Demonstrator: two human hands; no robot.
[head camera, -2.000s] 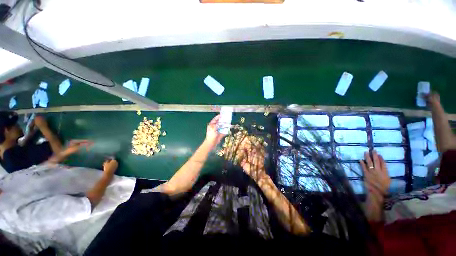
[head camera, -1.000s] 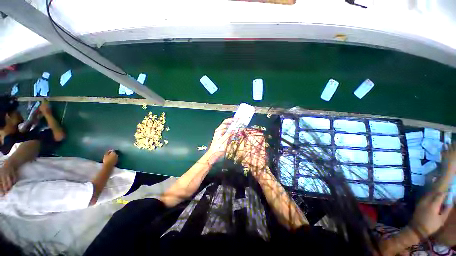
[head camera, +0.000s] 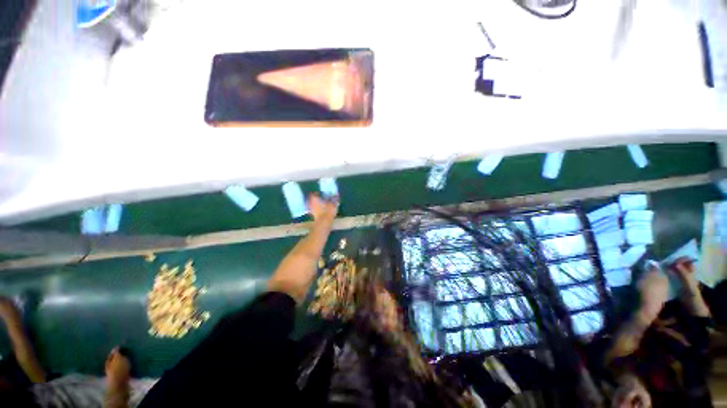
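Note:
My left hand (head camera: 322, 209) is stretched forward over the pale dividing rail, its fingers on a light-blue unit (head camera: 328, 187) on the far strip of the green belt. My right hand (head camera: 384, 309) is low near the heap of small tan-gold parts (head camera: 335, 288), blurred and mostly covered by dark hair; its fingers cannot be made out. The black compartment tray (head camera: 603, 296) is right of my hands, its cells holding light-blue units, partly behind hair.
Another tan-gold heap (head camera: 176, 301) lies at left. More light-blue units (head camera: 294, 199) lie along the far strip. Loose units (head camera: 635, 226) lie right of the tray by another person's hands. A large dark smartphone-like rectangle (head camera: 291, 88) lies on the white shelf.
My view has shifted forward, showing more shelf. My left hand has moved from near the tan-gold heap, where it held a unit, to the far strip. My right hand is now more hidden.

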